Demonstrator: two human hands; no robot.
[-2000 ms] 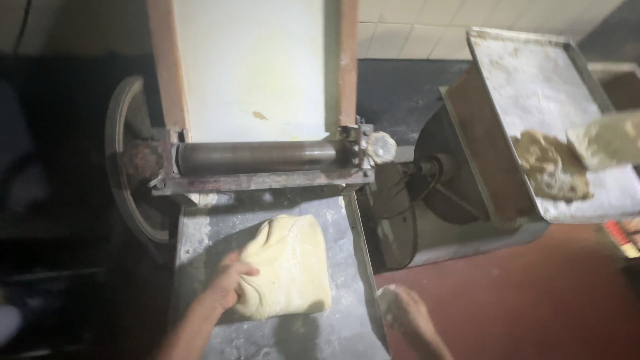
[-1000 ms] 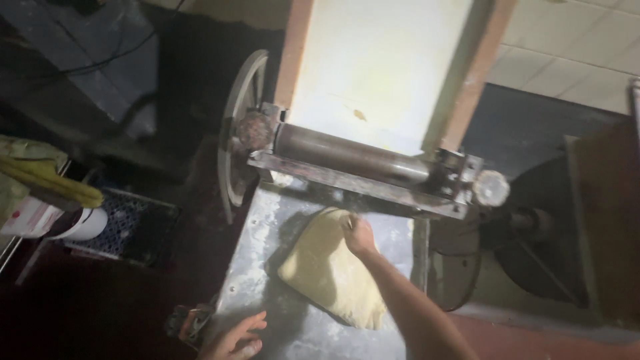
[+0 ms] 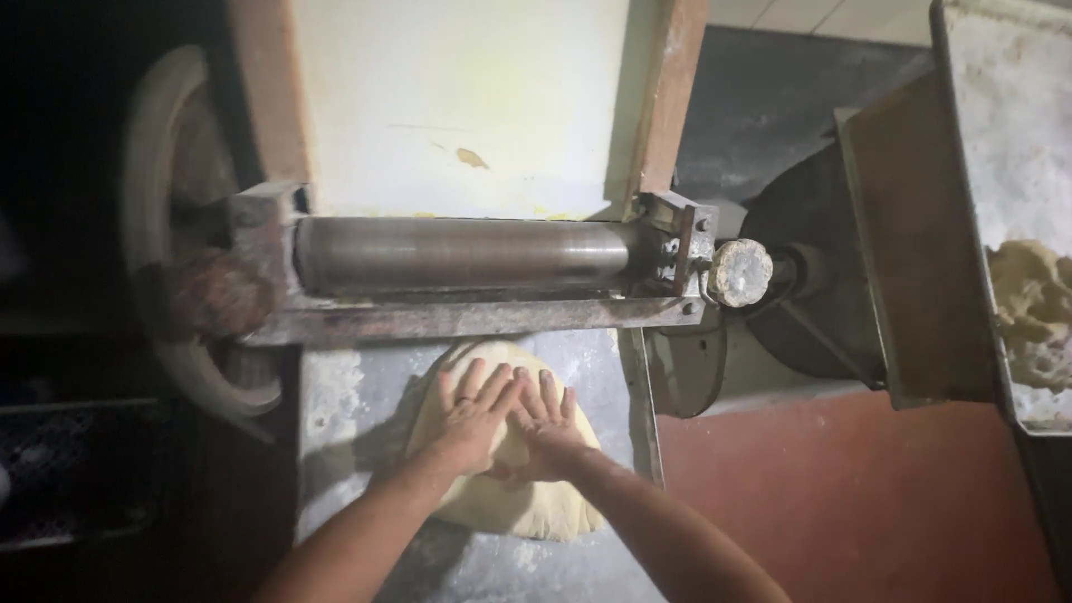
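A thick piece of pale dough (image 3: 536, 511) lies on the floured metal tray (image 3: 335, 477) of a dough sheeter, its far edge close to the front bar. My left hand (image 3: 473, 419) rests flat on the dough with fingers apart and a ring on one finger. Beside it my right hand (image 3: 548, 431) also lies palm down on the dough, the fingertips of both hands nearly meeting. Just beyond the dough is the sheeter's steel roller (image 3: 469, 254), which looks blurred.
A blurred wheel (image 3: 155, 226) stands at the roller's left, a crusted knob (image 3: 740, 272) at its right. Behind the roller rises a pale board (image 3: 469, 92) between wooden rails. At the right, a metal baking tray (image 3: 1005, 126) bears lumpy dough (image 3: 1034, 314).
One second ago only my right hand was on the dough, with my left beside it; now both press on it. The dough's outline has become rounder at the far end. The view has turned.
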